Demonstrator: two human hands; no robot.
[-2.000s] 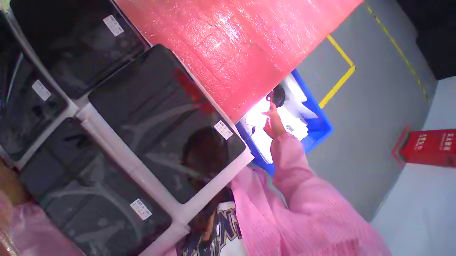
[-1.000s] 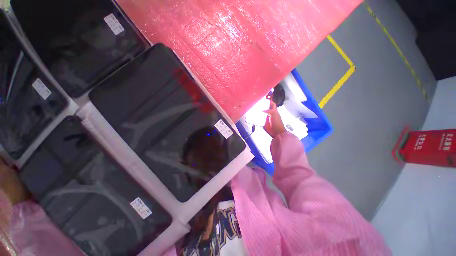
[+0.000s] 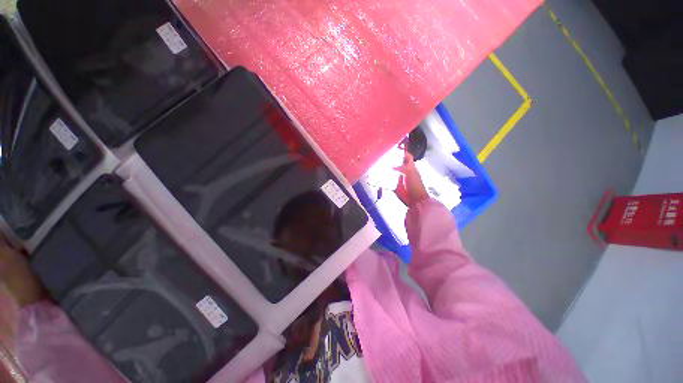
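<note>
Several dark, glossy tablets [image 3: 225, 164] lie in a pale tray [image 3: 187, 243], each with a small white barcode label [image 3: 334, 193] near a corner. My right hand [image 3: 410, 182] reaches over a blue bin [image 3: 480, 187] beside the bench, small and overexposed. It is over bright white papers or sheets [image 3: 447, 191], and I cannot tell whether it holds anything. My left hand [image 3: 16, 278] shows only as a blurred patch of skin at the left edge, by the lower tablet. Its fingers are hidden.
Shiny red-pink film [image 3: 314, 75] covers the bench beyond the tray. A black round item [image 3: 418, 143] lies in the bin. Grey floor [image 3: 524, 187] with yellow lines runs to the right, with a red box [image 3: 648, 220] by the pale wall. My pink striped sleeves show below.
</note>
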